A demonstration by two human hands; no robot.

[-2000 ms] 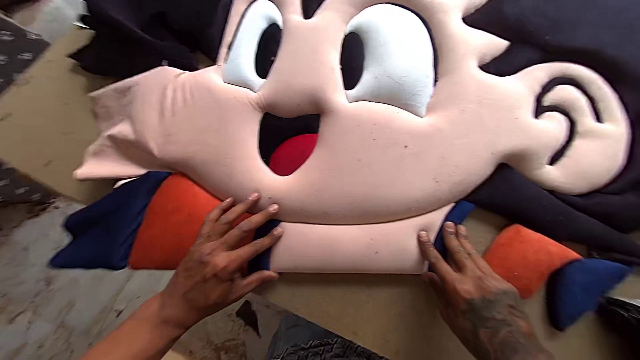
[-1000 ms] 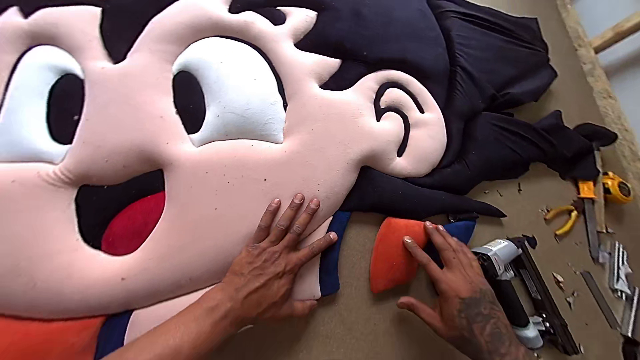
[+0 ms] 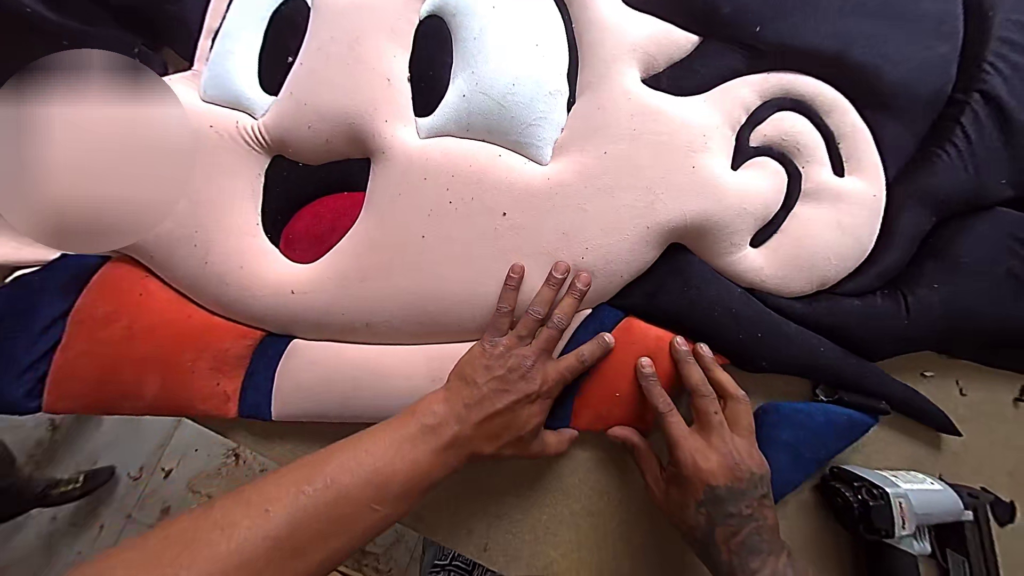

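Note:
A padded fabric cartoon face (image 3: pixel 448 232) lies on a brown board, with a pink neck piece (image 3: pixel 360 380) along its lower edge. My left hand (image 3: pixel 520 376) is spread flat, its fingers on the cheek and its thumb near the dark blue band (image 3: pixel 592 332). My right hand (image 3: pixel 704 432) rests its fingertips on the right orange padded piece (image 3: pixel 616 384), which touches that band. A separate blue padded piece (image 3: pixel 808 440) lies beside my right hand. At the left are another orange piece (image 3: pixel 160 344) and dark blue fabric (image 3: pixel 40 336).
A pneumatic stapler (image 3: pixel 904 512) lies at the lower right. Black padded fabric (image 3: pixel 800 352) tapers to a point above the blue piece. Small scraps lie on the board (image 3: pixel 576 504). A shoe (image 3: pixel 76 486) shows on the floor at the lower left.
The right orange piece has moved left against the dark blue band, under my right hand. It now stands apart from the blue piece. The view has swung back left.

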